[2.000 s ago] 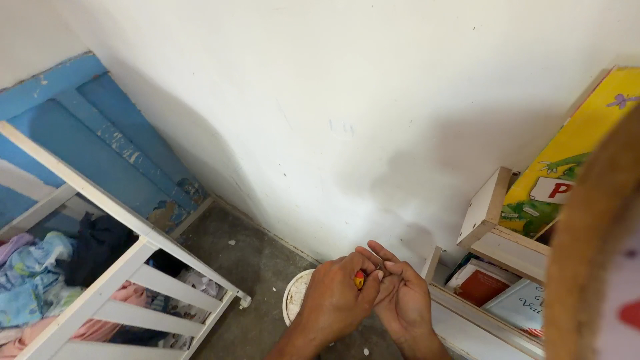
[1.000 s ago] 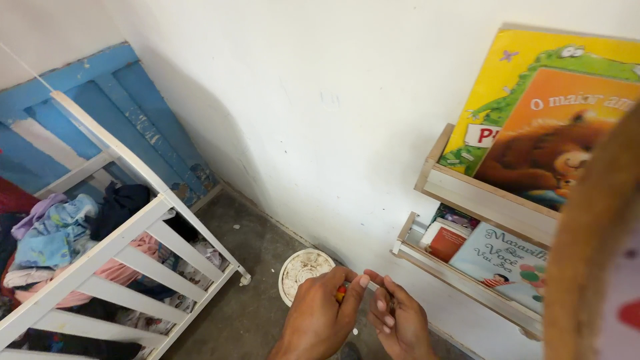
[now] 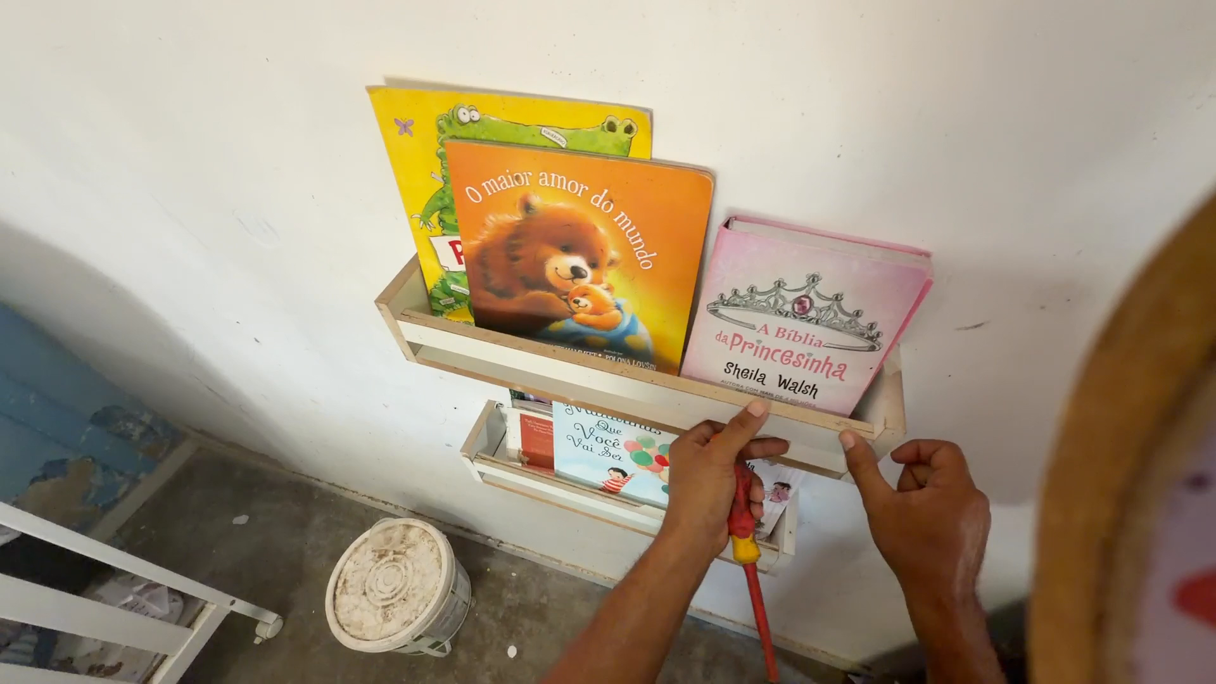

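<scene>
My left hand (image 3: 717, 475) holds a red and yellow screwdriver (image 3: 746, 551), its red shaft pointing down, while the thumb and fingertips touch the front rail of the upper wooden book shelf (image 3: 589, 375). My right hand (image 3: 926, 503) rests its thumb on the same shelf's right front corner, fingers curled and apart from the palm. In that shelf stand a yellow crocodile book (image 3: 408, 152), an orange bear book (image 3: 579, 247) and a pink book with a crown (image 3: 807, 313). Below is a second wall shelf (image 3: 570, 494) with several books, partly hidden by my left hand.
A white bucket with a dirty lid (image 3: 389, 584) stands on the grey floor. At the lower left is a white slatted wooden frame (image 3: 95, 608) on a caster, with a blue panel (image 3: 66, 399) behind it. A blurred wood-rimmed object (image 3: 1083, 456) fills the right edge.
Both hands have moved from in front of the wall near the bucket to the upper shelf's front rail. The view has turned to the right.
</scene>
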